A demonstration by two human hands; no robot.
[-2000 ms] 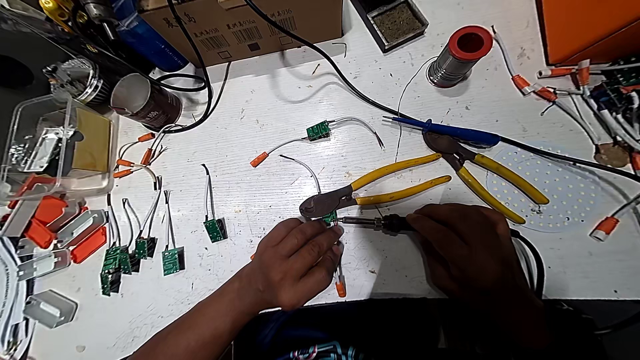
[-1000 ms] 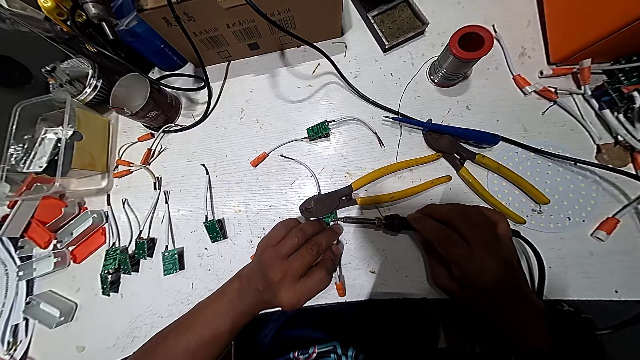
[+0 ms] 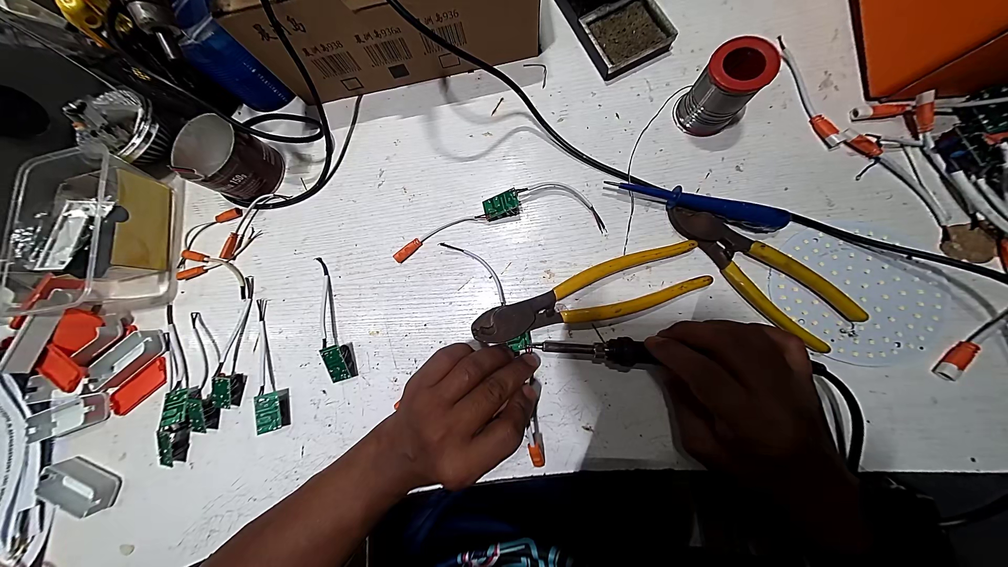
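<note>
My right hand point(image 3: 732, 394) is closed around the handle of a soldering iron point(image 3: 614, 351). The iron's tip touches a small green circuit board point(image 3: 519, 343), partly hidden by my left hand point(image 3: 472, 409). The fingers of my left hand are bunched at this board; whether they pinch the board or a wire cannot be told. The jaws of yellow-handled cable cutters point(image 3: 512, 319) lie over the board's upper edge. A white wire point(image 3: 488, 272) rises behind the jaws, and a lead with an orange connector point(image 3: 536, 454) hangs below. Another wired board point(image 3: 502, 205) lies farther back.
More cutters point(image 3: 787, 295) and a blue pen-like tool point(image 3: 709, 206) with a black cable lie right, over an LED panel point(image 3: 906, 299). A solder spool point(image 3: 728, 85) and sponge tray point(image 3: 669, 35) stand behind. Several boards point(image 3: 268, 411), plastic housings point(image 3: 138, 386) and a clear box point(image 3: 169, 236) occupy the left.
</note>
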